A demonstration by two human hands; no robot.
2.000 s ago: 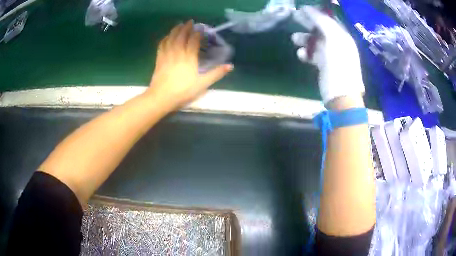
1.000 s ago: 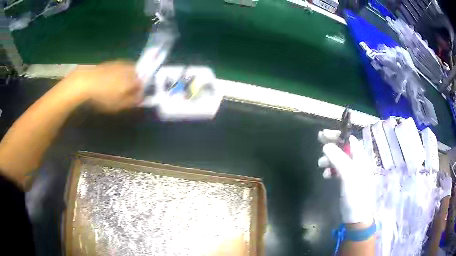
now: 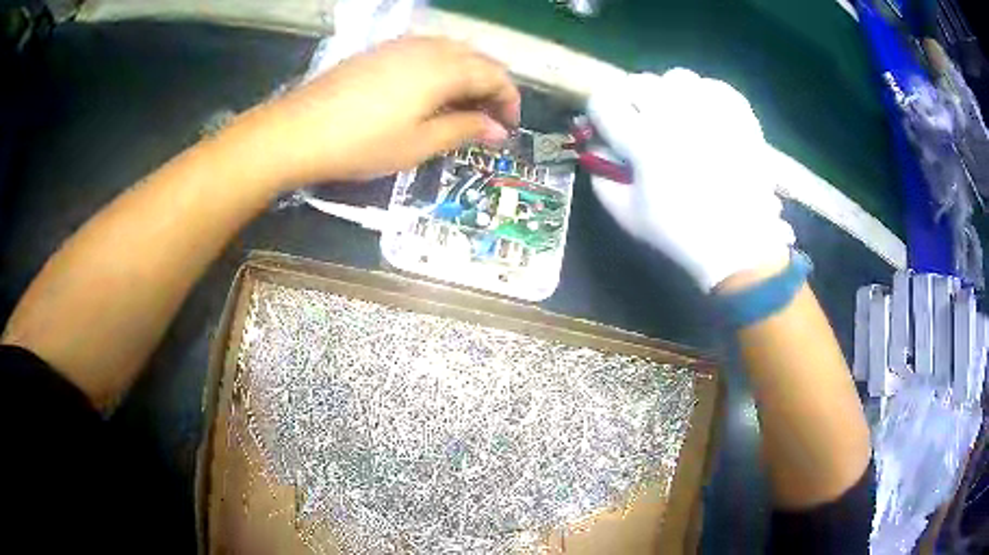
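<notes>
An open white power strip housing point(image 3: 472, 269) lies on the dark bench behind the box, with a green circuit board point(image 3: 531, 217) and coloured parts inside. Its white cord point(image 3: 342, 209) leaves on the left. My bare left hand point(image 3: 461, 103) is over the housing's far left edge, fingers bent; whether it grips the housing or a part is hidden. My gloved right hand point(image 3: 678, 163) is closed on red-handled cutters point(image 3: 602, 163), their grey jaws at the housing's far right part. A shallow cardboard box point(image 3: 710, 434) in front holds a heap of thin silvery metal wires point(image 3: 456, 423).
A green conveyor belt point(image 3: 803, 76) with a pale raised edge point(image 3: 840, 206) runs behind. White units point(image 3: 922, 325) stand on edge at right above clear plastic bags point(image 3: 922, 466). Blue sheeting point(image 3: 922, 163) is at far right. A clear bag point(image 3: 363, 33) lies behind my left arm.
The housing has come off the belt edge onto the bench. My right hand has brought the cutters up and left to it. My left hand has moved right, over it.
</notes>
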